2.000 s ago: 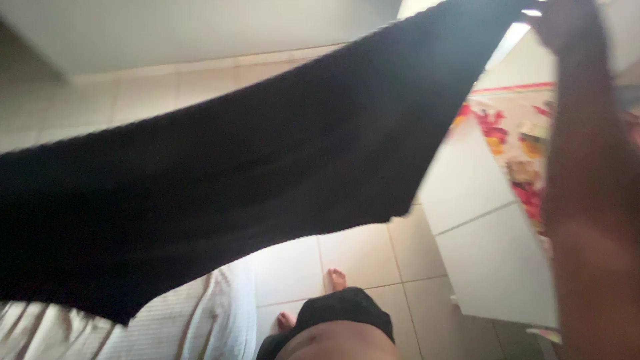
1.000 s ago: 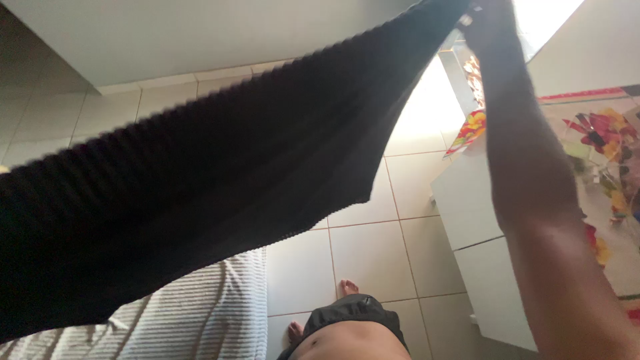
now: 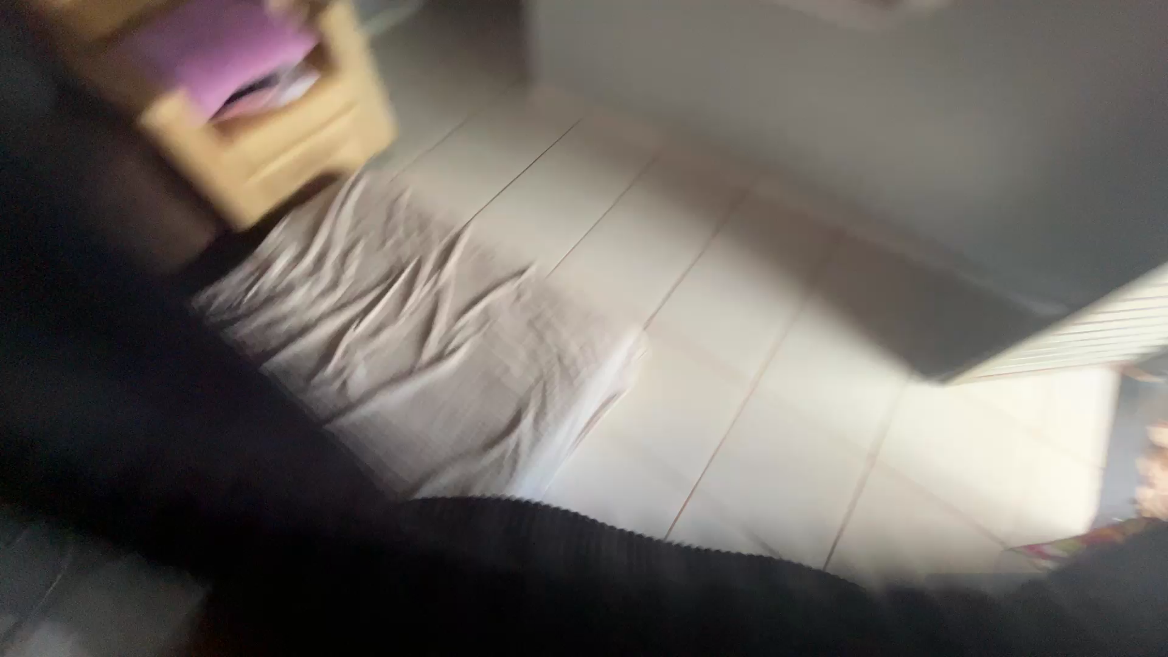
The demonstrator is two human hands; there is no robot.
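Observation:
A black ribbed cloth (image 3: 584, 584) fills the bottom and the left side of the view, very near the camera and blurred. Its finely ridged edge runs across the lower part, in front of a bed with a creased, light sheet (image 3: 438, 365). Neither my left hand nor my right hand can be made out; the dark cloth and the blur may cover them.
At the upper left stands a light wooden piece of furniture (image 3: 301, 146) holding a purple item (image 3: 228, 46) and other cloths. Pale floor tiles (image 3: 730, 365) run beside the bed. A grey wall-like surface (image 3: 867, 137) rises at the upper right, with a slatted panel (image 3: 1086, 319) near it.
The view has swung strongly toward the wooden furniture and bed. The black cloth, earlier stretched up to my raised right hand, now lies low across the view, and that hand is out of sight.

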